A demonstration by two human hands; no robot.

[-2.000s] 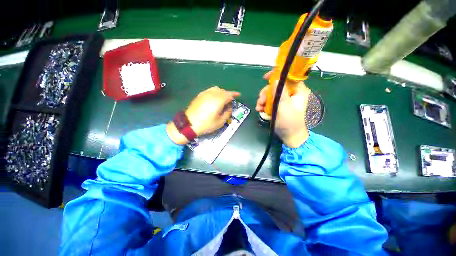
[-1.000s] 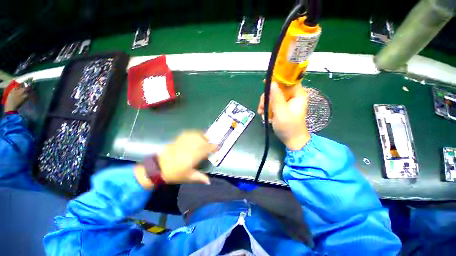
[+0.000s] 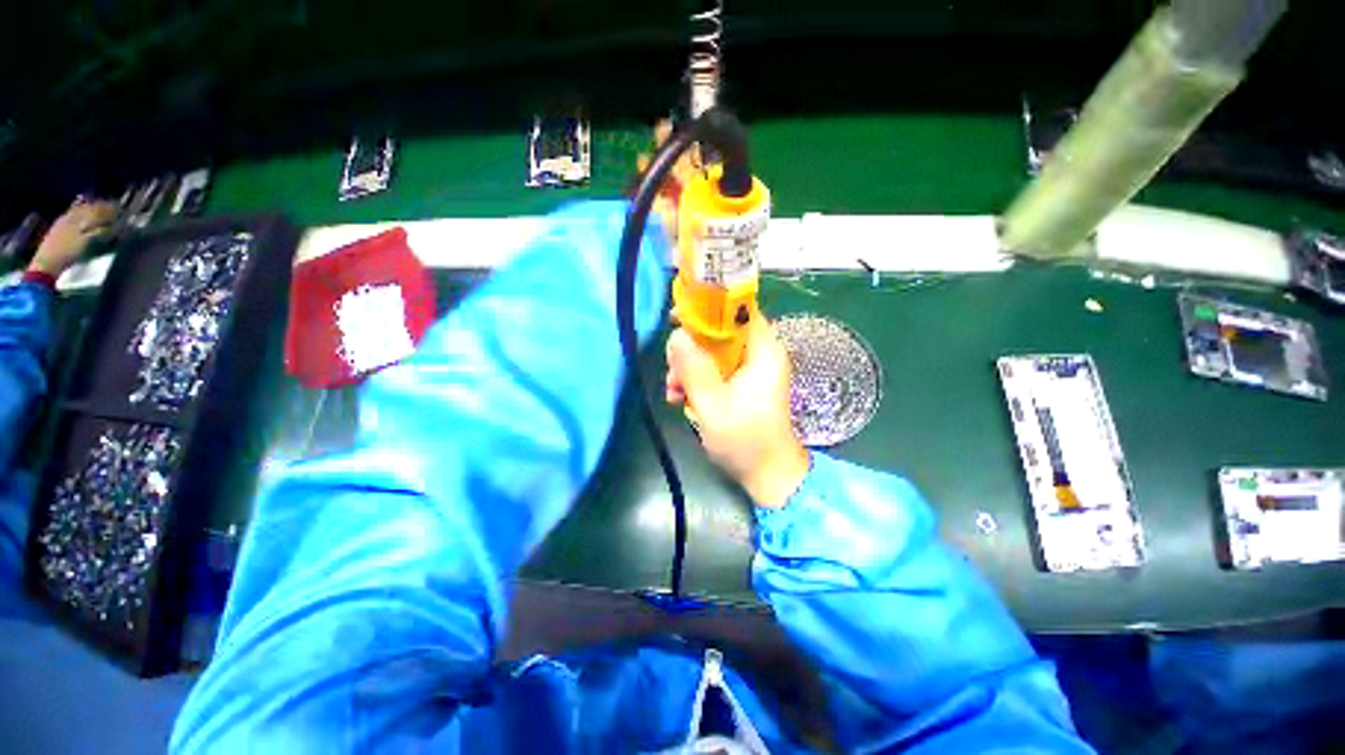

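Observation:
My right hand (image 3: pixel 742 401) is closed around the lower end of the yellow-orange electric screwdriver (image 3: pixel 718 273), held nearly upright with its black cord (image 3: pixel 631 317) hanging beside it. My left arm reaches forward across the green work surface. My left hand (image 3: pixel 664 165) is mostly hidden behind the cord and screwdriver; what its fingers do cannot be told. The round speckled screw tray (image 3: pixel 829 387) lies just right of my right hand. A silver-white phone frame (image 3: pixel 1069 460) with a dark and orange strip lies further right.
A black two-compartment parts tray (image 3: pixel 173 428) and a red bin (image 3: pixel 310 317) with white parts stand at left. More phone frames (image 3: pixel 1251 348) lie at right, others on the green belt behind. A pale-green post (image 3: pixel 1121 133) stands upper right. Another person's hand (image 3: pixel 74 233) is far left.
My left arm has swung forward and across, away from where the phone frame lay in front of me. That frame no longer shows there. My right hand still holds the screwdriver.

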